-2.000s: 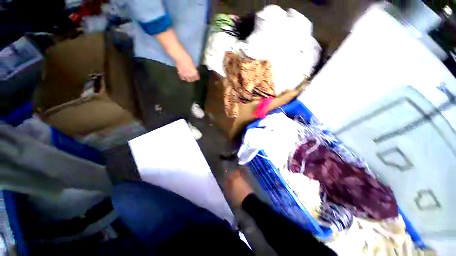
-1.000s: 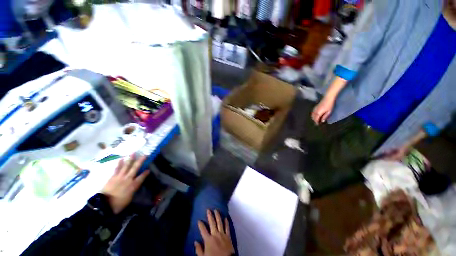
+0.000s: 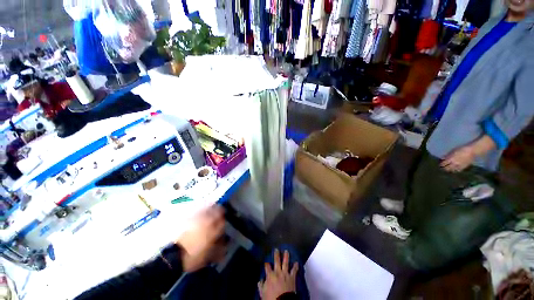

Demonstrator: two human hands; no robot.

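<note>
My left hand [image 3: 202,237] is blurred above the front edge of the white sewing table [image 3: 117,246]. Its fingers look bent, and I cannot tell if it holds anything. My right hand [image 3: 278,276] lies on my blue-trousered leg, palm down, fingers apart and empty. The white sewing machine [image 3: 102,164], with a dark display panel, stands left of my hands. Blue-handled tools [image 3: 140,222] and a small green tool [image 3: 182,199] lie on the table near it.
A purple basket [image 3: 230,163] stands at the machine's right end. A cardboard box [image 3: 345,161] is on the floor ahead. A white panel [image 3: 348,270] is right of my leg. A person in a grey-blue jacket [image 3: 492,88] stands at the right.
The view has swung left and up to the machine and garment racks. My left hand's fingers were spread on the table edge and now look bent. My right hand remains on my leg.
</note>
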